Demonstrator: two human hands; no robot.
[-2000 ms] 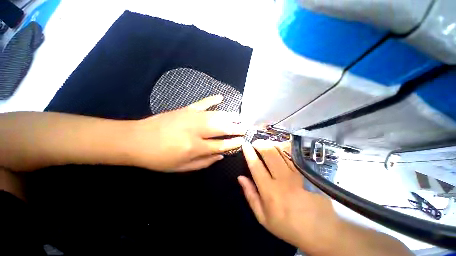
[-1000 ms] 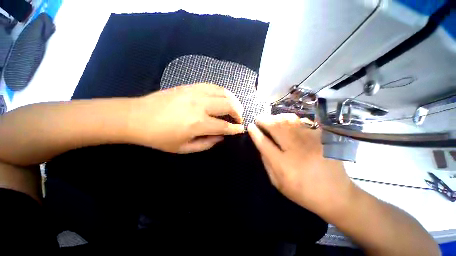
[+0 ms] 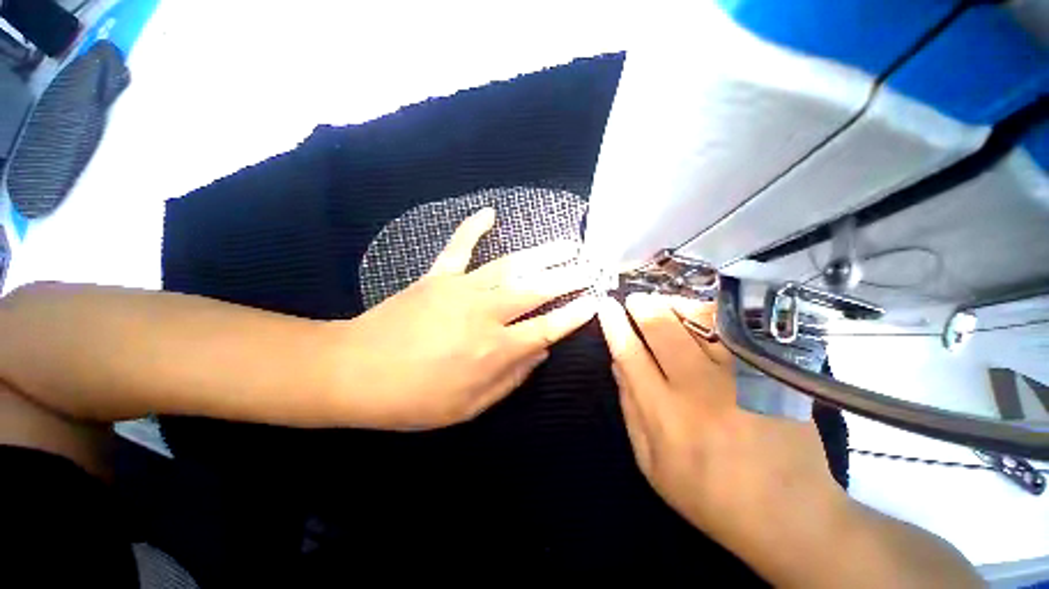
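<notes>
The grey checked elbow patch (image 3: 420,247) lies on the black ribbed knit panel (image 3: 265,230). My left hand (image 3: 460,334) lies flat over the patch's lower part, fingers spread, fingertips near the needle area. My right hand (image 3: 690,403) rests on the black knit just right of it, its fingertips close to my left fingertips. The presser foot area (image 3: 667,276) is beside both sets of fingertips; the needle itself cannot be made out. The patch's right end is partly hidden by my fingers.
The white and blue sewing machine head (image 3: 828,127) fills the upper right, with a dark curved bar (image 3: 851,397) below it. Dark checked spare patches (image 3: 63,132) lie at the far left. Thread snips (image 3: 1015,469) lie at the far right. Black knit hangs towards my lap.
The panel and patch have turned counter-clockwise, the panel's upper left corner moving down. My left hand has gone from bent fingers to spread flat on the patch. My right hand has shifted slightly down.
</notes>
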